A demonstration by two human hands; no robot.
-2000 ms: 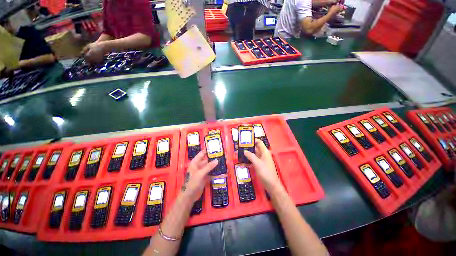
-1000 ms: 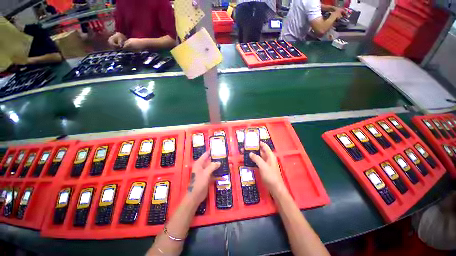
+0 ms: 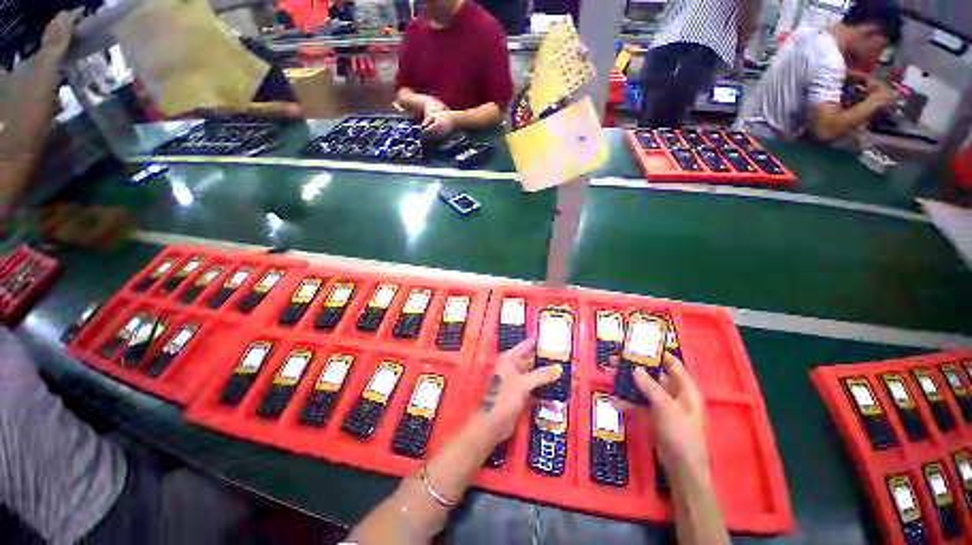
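My left hand (image 3: 512,392) holds a black keypad phone with yellow trim and a lit pale screen (image 3: 554,339) over the centre red tray (image 3: 752,468). My right hand (image 3: 674,396) holds a second such phone (image 3: 642,339) beside it, slightly tilted, thumb on its lower half. Both phones are held above the tray and partly hide phones in its back row. Phones lie in the front row below my hands, among them one with light keys (image 3: 549,439). One front-row phone is mostly hidden by my left wrist.
Filled red trays stand at left (image 3: 229,396) and right (image 3: 876,399). A grey post (image 3: 566,229) with hanging cards (image 3: 559,144) rises behind the centre tray. Loose phones (image 3: 463,202) lie on the green belt. Workers sit opposite; another person (image 3: 48,447) is at the near left.
The view has turned left, so everything sits further right. A person at the near left has come into view. Both hands still hold their phones over the tray.
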